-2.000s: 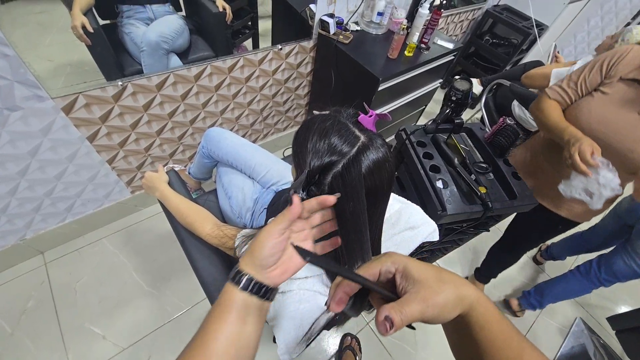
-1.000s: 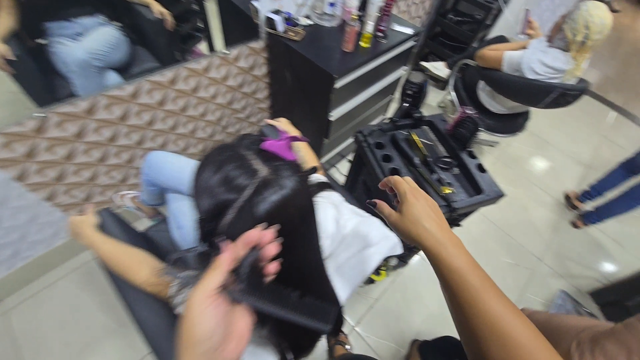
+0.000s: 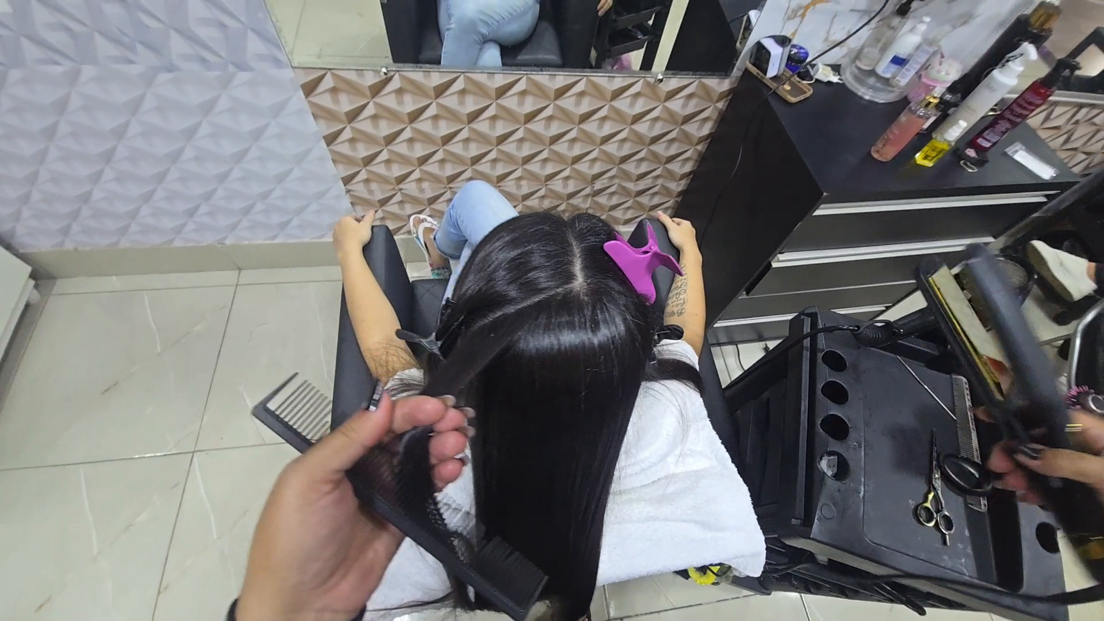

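Observation:
A person with long dark hair (image 3: 552,388) sits facing away, a white towel (image 3: 681,492) over the shoulders. My left hand (image 3: 345,509) holds a black comb (image 3: 509,569) across the palm, and a strand of hair (image 3: 466,354) runs into its curled fingers. At the right, my right hand (image 3: 1052,466) grips a black hair straightener (image 3: 992,336) with its plates apart, above a trolley. A purple butterfly hair clip (image 3: 642,263) is on the right side of the head. A dark sectioning clip (image 3: 421,341) holds hair on the left side.
The black salon trolley (image 3: 888,535) carries scissors (image 3: 934,509) and another comb (image 3: 966,423); a cable runs along its front edge. Behind it stands a black drawer cabinet (image 3: 931,190) with bottles. The person's forearms lie on the armrests of a black chair (image 3: 384,259).
My right hand, without a tool one second ago, now holds the straightener. The comb was in my right hand two seconds ago and is now in my left. The view has shifted.

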